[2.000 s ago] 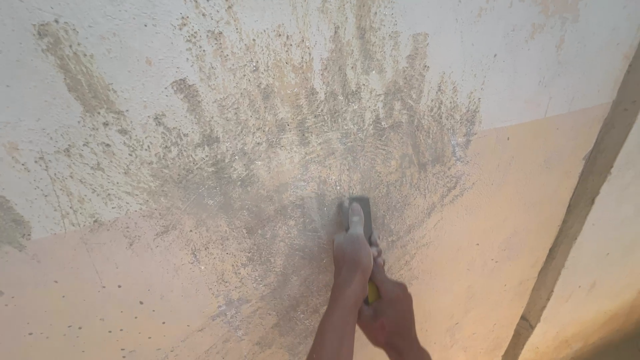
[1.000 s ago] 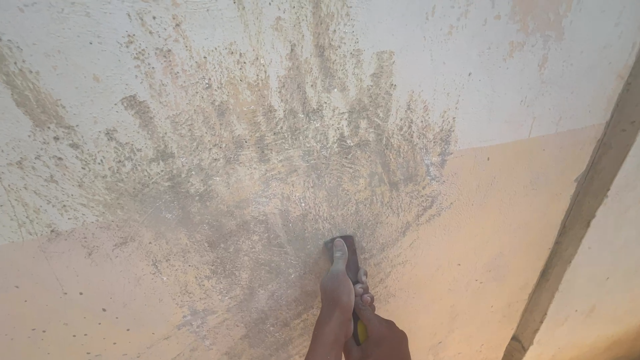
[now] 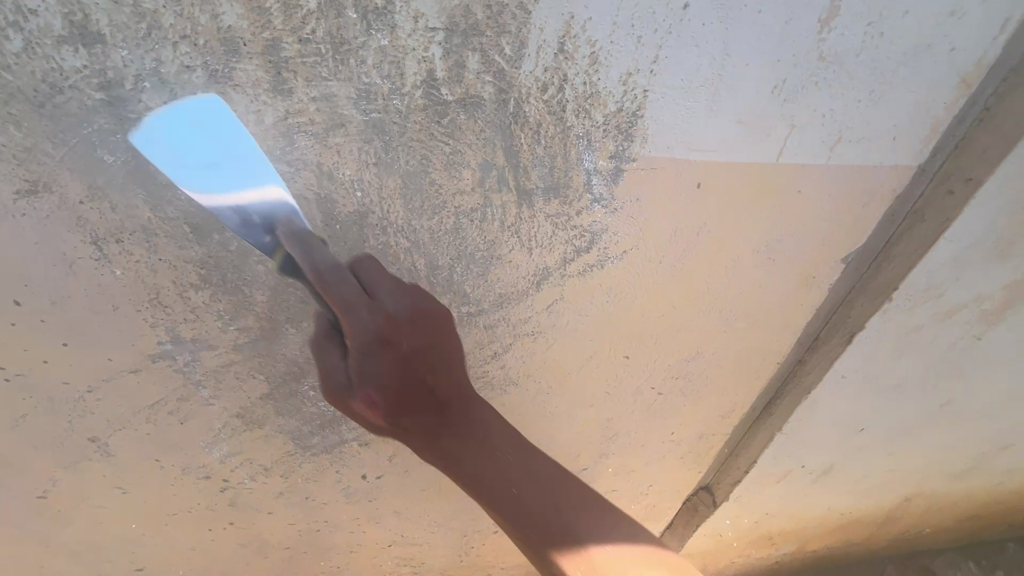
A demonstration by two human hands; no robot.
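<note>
My right hand (image 3: 392,344) is shut on the handle of a scraper, a putty knife with a wide metal blade (image 3: 220,168). One finger stretches along the handle onto the base of the blade. The blade points up and to the left and shines pale blue with reflected light. Behind it is a painted wall (image 3: 720,264), white above and peach below, with a rough, dark, worn patch (image 3: 448,152). Whether the blade's edge touches the wall, I cannot tell. My left hand is out of view.
A grey-brown raised strip (image 3: 848,296) runs diagonally down the wall on the right. Past it lies more pale wall (image 3: 928,368), stained orange-brown low down. A dark surface (image 3: 944,556) shows at the bottom right corner.
Both hands were together at the scraper in the earlier frames; now only my right hand holds it. The scraper has moved up and left across the wall, and my left hand has left the view.
</note>
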